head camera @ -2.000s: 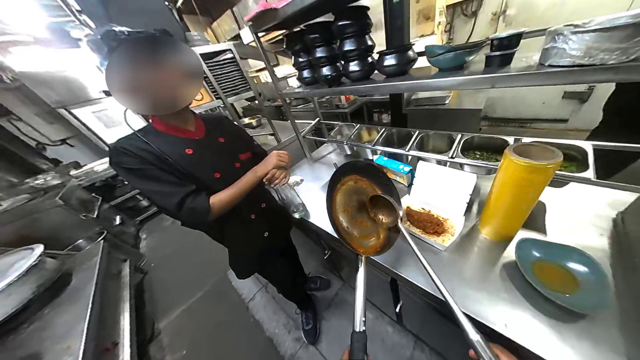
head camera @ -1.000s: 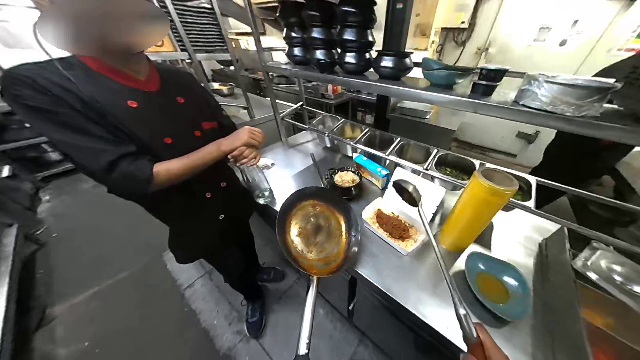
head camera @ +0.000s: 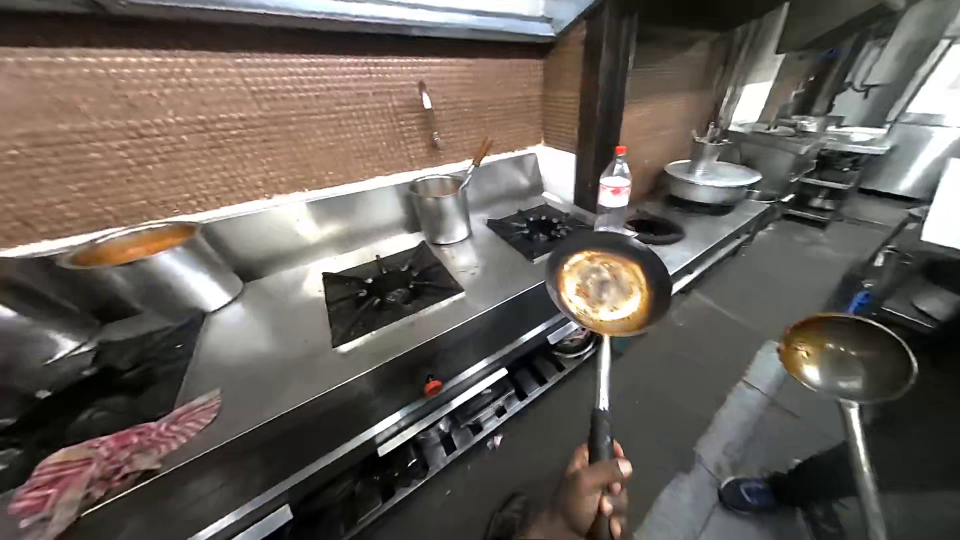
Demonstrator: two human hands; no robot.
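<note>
My left hand (head camera: pixel 592 491) is closed around the black handle of a frying pan (head camera: pixel 609 283), held out over the floor beside the stove's front edge. Orange-brown sauce residue coats the pan's inside. At the right, a metal ladle (head camera: pixel 847 358) with oily orange residue in its bowl is raised with its handle running down out of the frame. My right hand is outside the view, so its grip on the ladle is hidden.
Along the steel stove (head camera: pixel 281 330) are burners (head camera: pixel 390 289), a large pot of orange sauce (head camera: pixel 161 262), a steel pot (head camera: pixel 441 210), a plastic bottle (head camera: pixel 613 191) and a red-striped cloth (head camera: pixel 112 465). A person's shoe (head camera: pixel 748 493) is on the floor at lower right.
The view has swung from the food counter and the person in black to the stove line. The pan and ladle have moved along with it, and my right hand has left the view.
</note>
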